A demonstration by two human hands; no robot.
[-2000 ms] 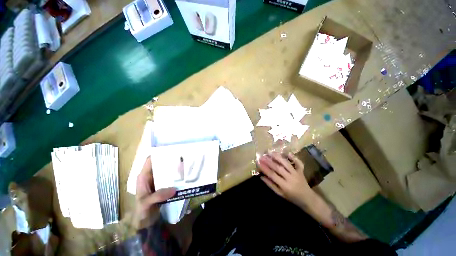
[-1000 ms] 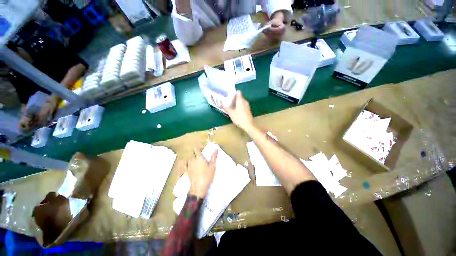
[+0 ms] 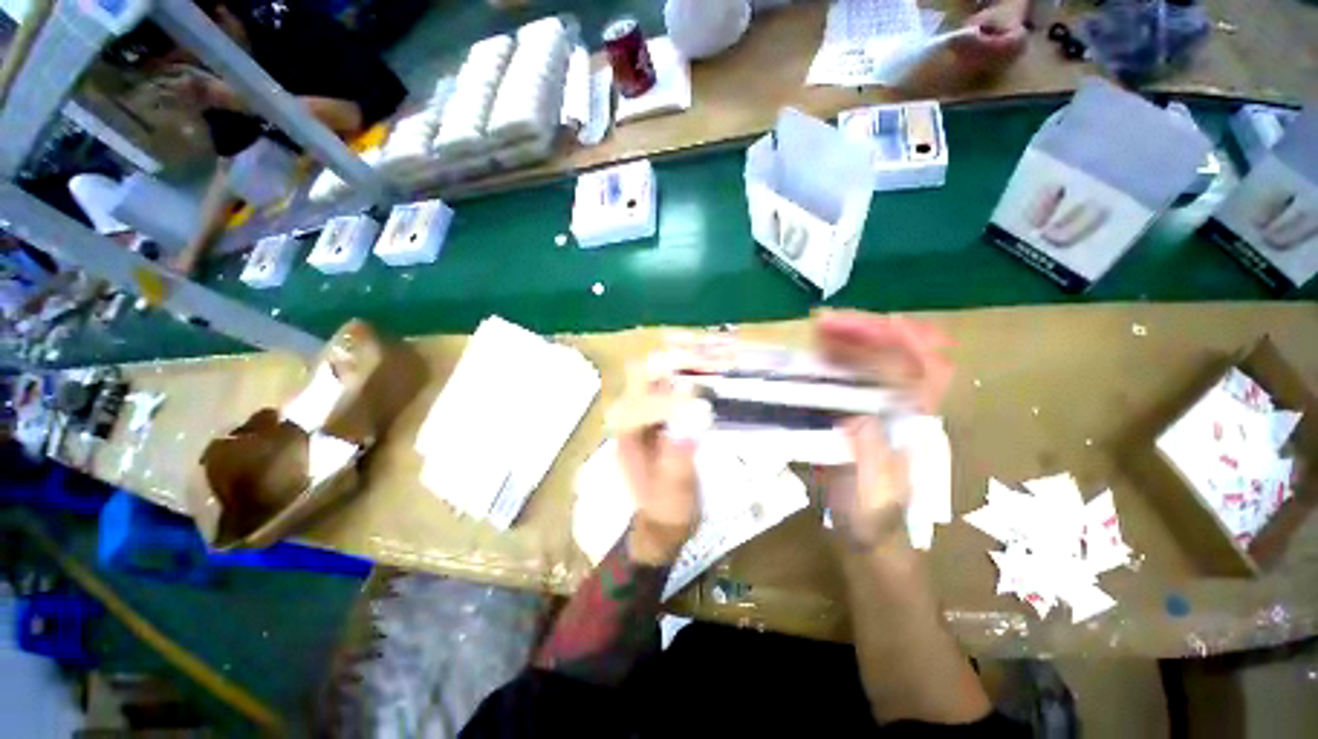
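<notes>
A white printed carton, blurred by motion, is held between both hands above the middle of the bench; its dark strip faces me. My left hand grips its left end. My right hand grips its right end. Flat white carton blanks lie below the hands, partly hidden. White sheets lie partly behind my right wrist. A loose heap of small white cards with red marks lies to the right. Another stack of flat blanks lies to the left.
A green conveyor beyond the bench carries open-topped cartons and low white product trays. A brown box of cards stands at right, a torn brown carton at left. Co-workers' arms show opposite. A blue stool is at lower left.
The view has shifted left. My right hand has left the carton standing on the conveyor and come back over the bench. Both hands now hold another carton above the blanks.
</notes>
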